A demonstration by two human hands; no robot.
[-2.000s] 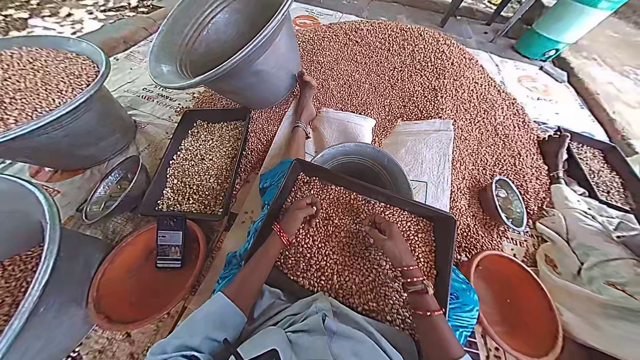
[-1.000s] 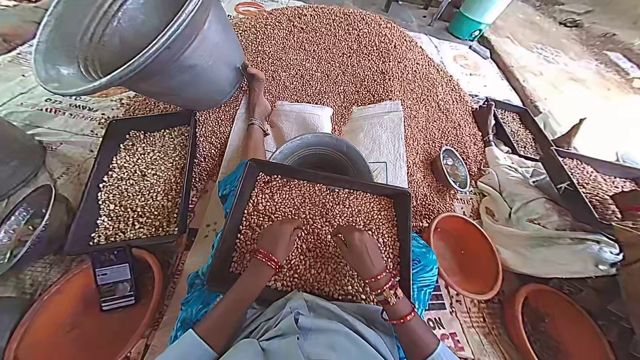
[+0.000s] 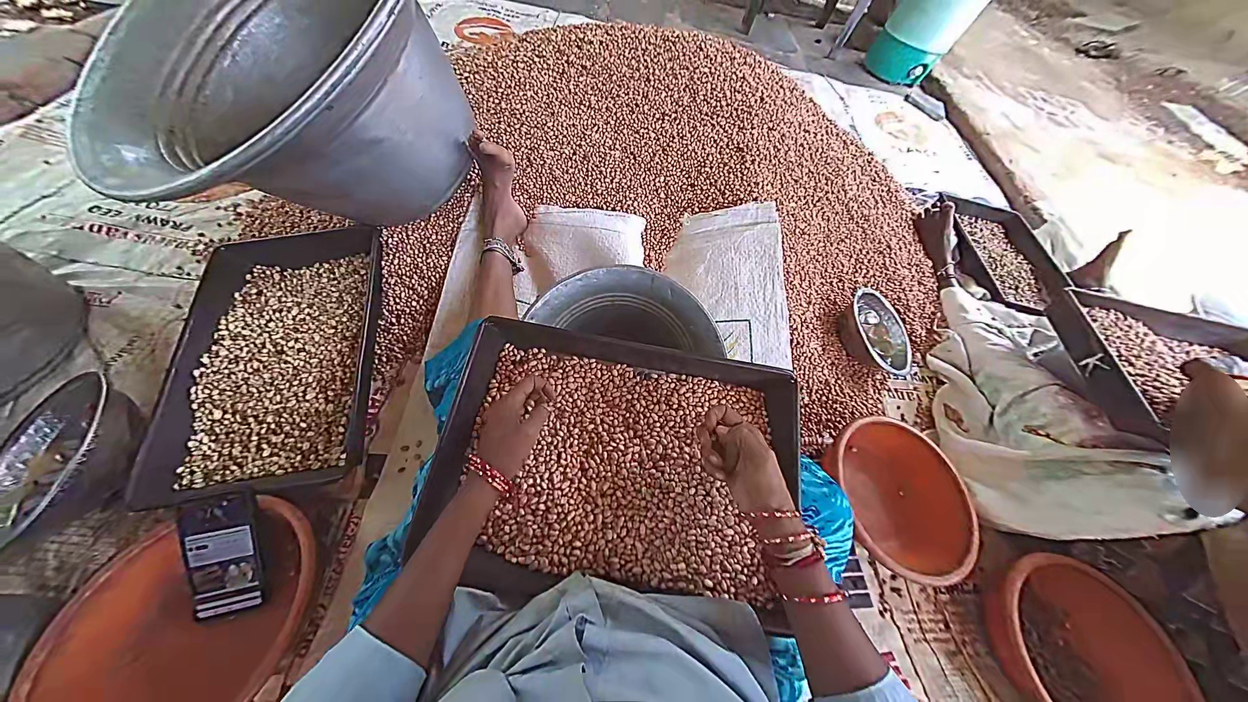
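A dark rectangular tray [image 3: 780, 390] rests on my lap, filled with reddish-brown nuts or beans [image 3: 614, 487]. Over its left part is my left hand [image 3: 517, 419], fingers curled, at the surface of the nuts. My right hand [image 3: 738, 450] is curled over the right part, thumb near the fingertips. Whether either hand pinches a nut cannot be told. Just beyond the tray stands a metal basin [image 3: 629, 292], partly hidden by the tray's far edge. Farther out a large heap of the same nuts [image 3: 673, 117] spreads over printed sacks.
On the left are a tray of paler nuts [image 3: 273, 370], a big tilted metal tub [image 3: 390, 127], an orange bowl [image 3: 107, 643] and a phone [image 3: 222, 556]. To the right lie a small metal bowl [image 3: 880, 331], orange bowls [image 3: 912, 497] and another person's trays [image 3: 1102, 361].
My hands were close together near the tray's middle one second ago; now they are apart, towards its left and right sides. At the right edge, another person's head has come into view.
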